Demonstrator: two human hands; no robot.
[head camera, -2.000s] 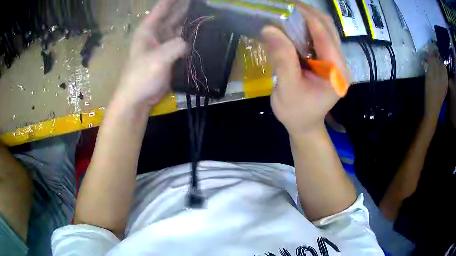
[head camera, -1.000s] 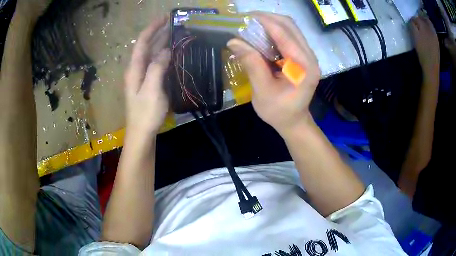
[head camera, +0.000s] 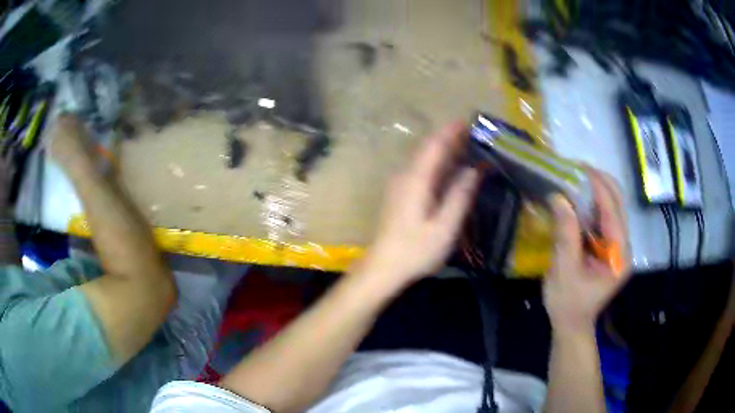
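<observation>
My left hand (head camera: 427, 206) holds an open black housing (head camera: 493, 218) by its left side, over the bench's front edge. Thin reddish wires show faintly inside it. Black output cables (head camera: 488, 323) hang from its lower end. My right hand (head camera: 582, 250) grips a silver battery cell with a yellow edge (head camera: 544, 165), tilted up out of the housing. The cell's far end is at the housing's upper end; whether they are joined is too blurred to tell. An orange tool (head camera: 606, 253) sticks out of my right hand. The picture is blurred.
Two power bank units (head camera: 649, 153) lie on the white bench (head camera: 576, 101) at the right, cables over its edge. Dark scraps (head camera: 313, 153) lie on the brown board (head camera: 355, 177), edged with yellow tape (head camera: 266, 248). A co-worker's arm (head camera: 121, 234) is at the left.
The view has swung left, so the hands and units appear farther right. The left co-worker's arm now reaches toward the far left. Both hands still hold the housing and cell.
</observation>
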